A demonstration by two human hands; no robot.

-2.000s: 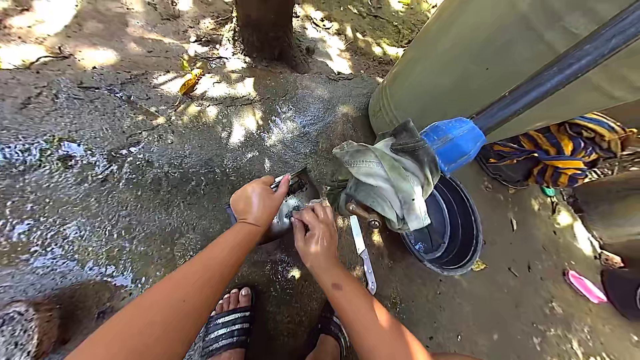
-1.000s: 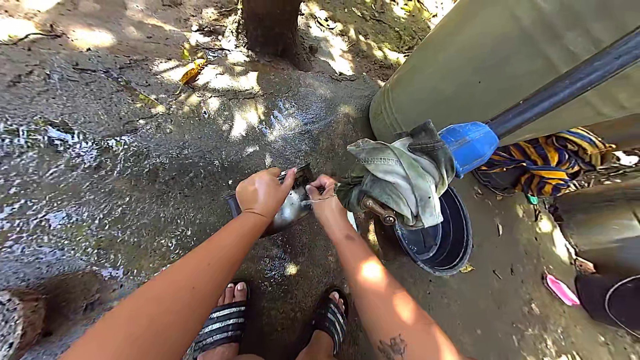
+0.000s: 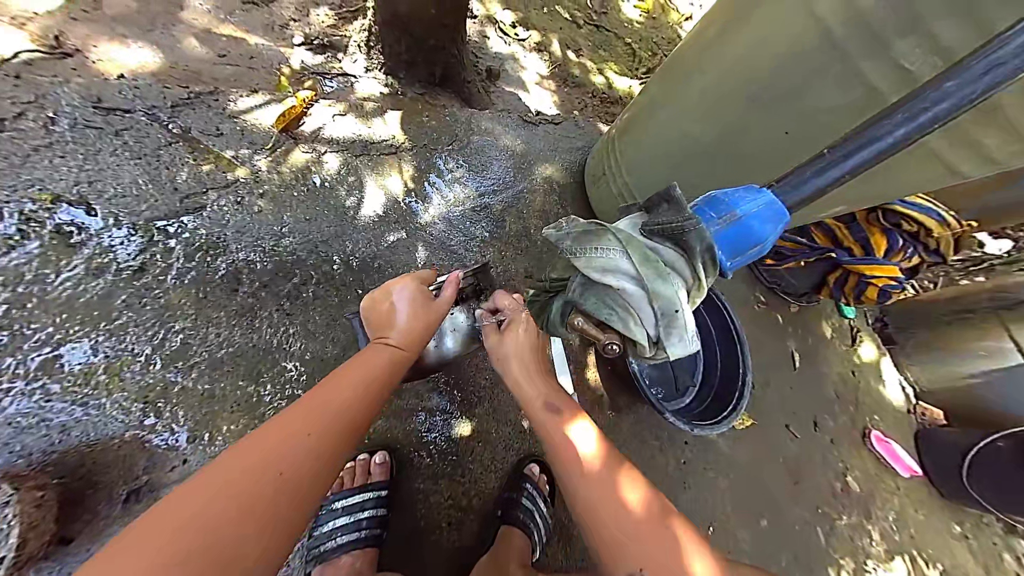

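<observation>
My left hand [image 3: 406, 312] grips the dark edge of a wet, silvery object [image 3: 452, 334] that looks like a fish, though its exact kind is hard to tell. Close against it on the right, the fingers of my right hand [image 3: 512, 328] are curled, pinching something small and thin that I cannot make out. Just right of my right wrist, a white knife blade [image 3: 562, 366] shows on the wet ground, its handle hidden by my forearm. A wet grey-green cloth [image 3: 632, 276] hangs from a metal tap with a brass handle [image 3: 596, 334], beside my right hand.
A black basin [image 3: 724, 368] stands beneath the cloth. A dark pipe [image 3: 896, 120] with a blue fitting [image 3: 740, 228] crosses before a large drum [image 3: 768, 104]. Striped cloth [image 3: 872, 256], a black bucket [image 3: 972, 472] and a pink item [image 3: 894, 454] lie right. A tree trunk [image 3: 424, 40] rises ahead.
My right hand has moved from over the silvery object to its right edge. The knife's handle showed two seconds ago; my right forearm now covers it.
</observation>
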